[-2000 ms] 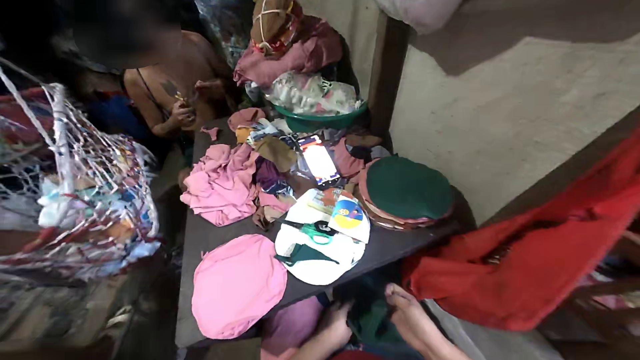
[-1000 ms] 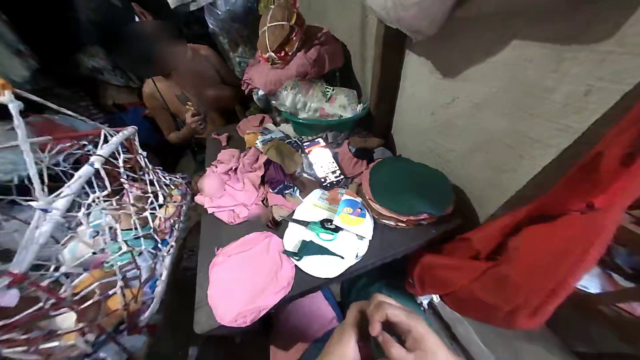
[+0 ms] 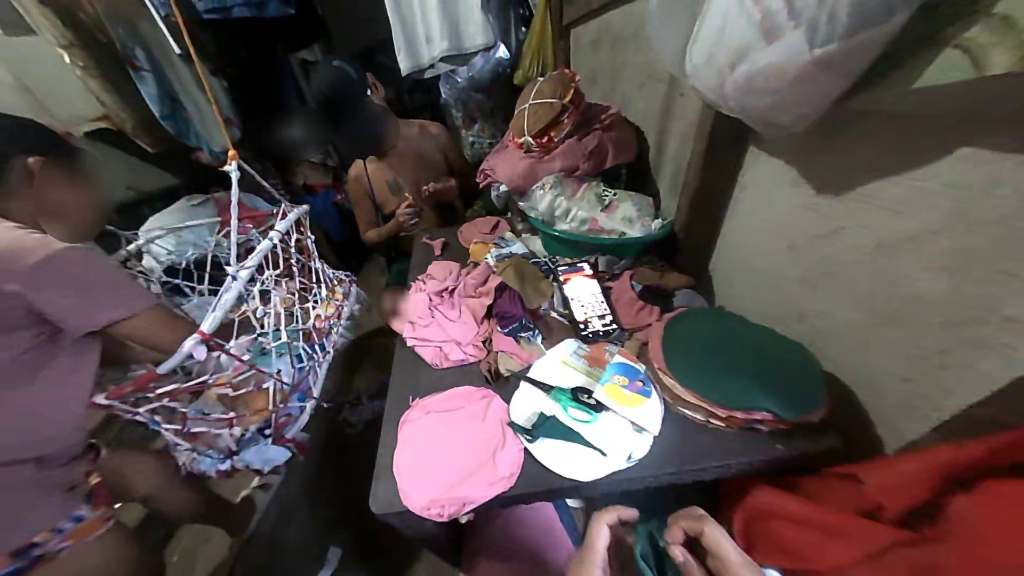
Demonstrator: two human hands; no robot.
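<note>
At the bottom edge, my left hand (image 3: 606, 540) and my right hand (image 3: 704, 544) face each other below the table's front edge, fingers on a dark green cloth (image 3: 654, 552) between them. Beyond them on the table lies a white round piece (image 3: 608, 456), carrying green-handled scissors (image 3: 578, 406), a green fabric scrap (image 3: 560, 432) and a printed piece with a yellow and blue picture (image 3: 628, 388). A pink round cloth (image 3: 458, 452) is left of it. To the right stands a stack of round cloth pieces with a green one (image 3: 740, 360) on top.
A lit phone (image 3: 588, 300) lies among fabric scraps beside crumpled pink cloth (image 3: 448, 316). A green basin (image 3: 600, 240) holds a filled bag behind. Red cloth (image 3: 896, 512) drapes at right. A netted hammock (image 3: 256, 336) hangs left, near a person (image 3: 56, 320); another person (image 3: 416, 176) sits behind the table.
The view has swung left and up, bringing a person beside the hammock into sight. My hands, together a second ago, are now a little apart on the green cloth.
</note>
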